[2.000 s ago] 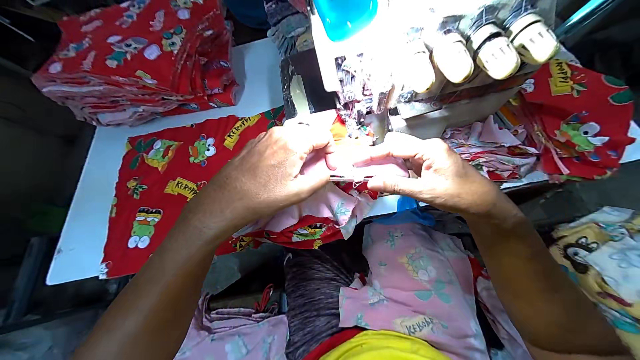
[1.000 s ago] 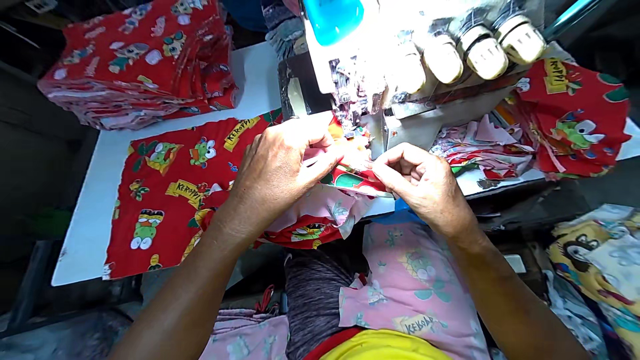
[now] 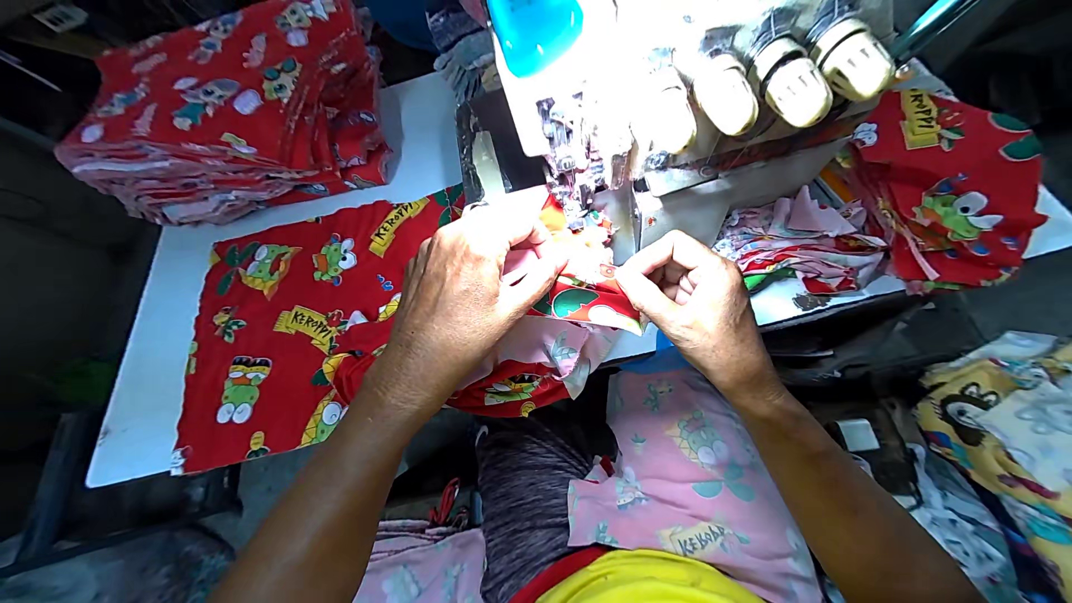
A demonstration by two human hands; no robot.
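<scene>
Red printed fabric [image 3: 251,335] with cartoon frogs spreads over the white table, and its pale pink reverse shows where it folds near the middle. My left hand [image 3: 477,276] pinches the fabric just left of the presser foot area of a sewing machine [image 3: 578,159]. At the right corner of a small folded red piece [image 3: 586,306], my right hand [image 3: 682,293] holds the edge between thumb and forefinger. Glare washes out the fabric beside my left fingertips and much of the machine head. Pink printed fabric [image 3: 703,452] lies over my lap.
A tall stack of red fabric pieces [image 3: 218,109] stands at the back left of the white table [image 3: 134,368]. Thread cones [image 3: 787,84] are lined up at the machine's right. Crumpled pink pieces [image 3: 804,234] and more red fabric [image 3: 963,201] lie at the right; yellow printed cloth [image 3: 988,419] lies lower right.
Both hands were close together at the machine two seconds ago. My right hand has moved right and away from my left, and more of the small red folded piece shows between them.
</scene>
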